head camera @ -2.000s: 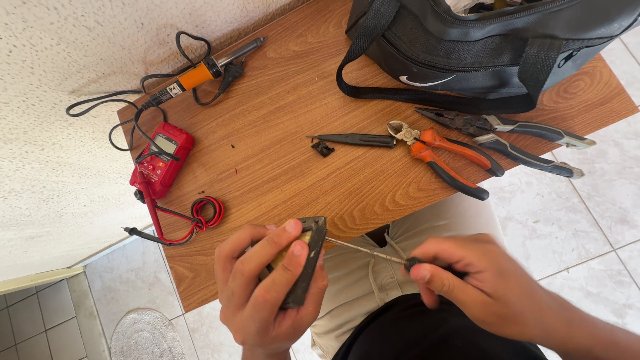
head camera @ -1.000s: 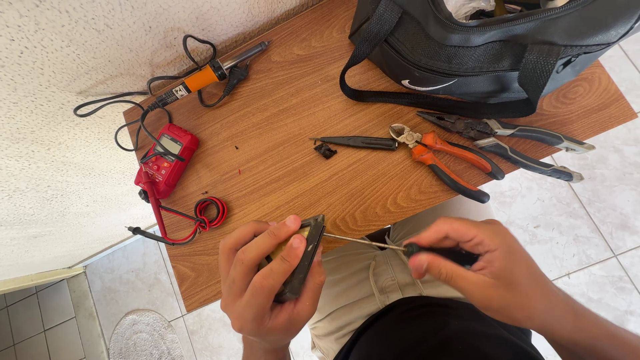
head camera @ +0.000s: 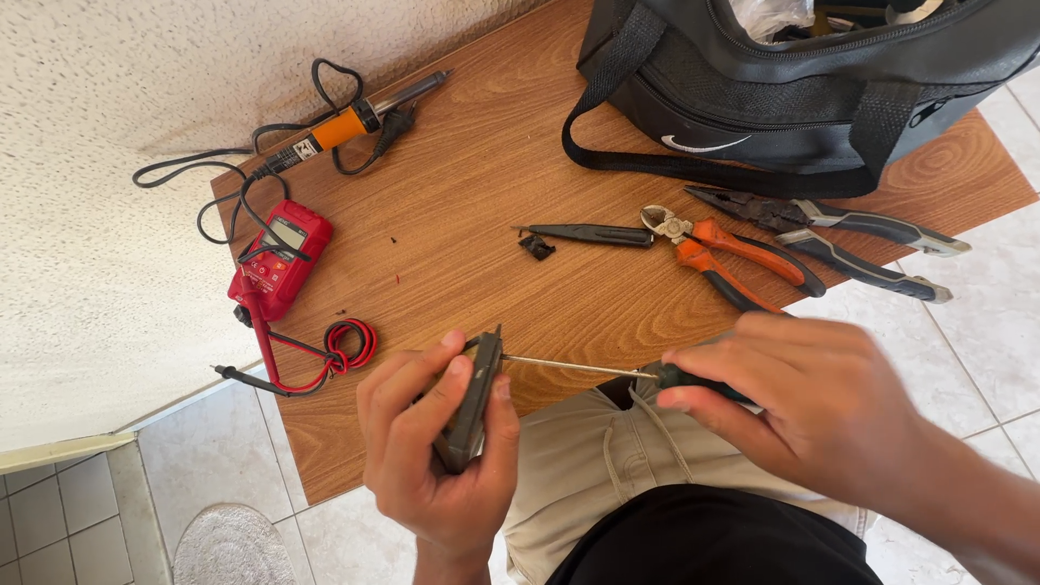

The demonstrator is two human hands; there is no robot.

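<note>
My left hand (head camera: 443, 439) grips a dark, flat rectangular device (head camera: 475, 398) on edge, above the near side of the wooden table (head camera: 455, 187). My right hand (head camera: 780, 398) is closed around the dark handle of a screwdriver (head camera: 581, 367), whose long thin shaft reaches left to the device's upper part. Whether the tip sits in a screw cannot be told. Beyond my hands lie a black probe-like tool (head camera: 601, 235), a small black fragment (head camera: 536, 247), orange-handled diagonal cutters (head camera: 707, 252) and grey-handled long-nose pliers (head camera: 845, 231).
On the left of the table are a red digital multimeter (head camera: 280, 260) with coiled leads (head camera: 349, 345) and an orange soldering iron (head camera: 337, 128) with its black cord. A black Nike bag (head camera: 756, 106) stands at the back right. A textured wall (head camera: 106, 203) borders the left side.
Both hands keep their hold on the device and the screwdriver. My right hand has shifted slightly on the handle and appears blurred now.
</note>
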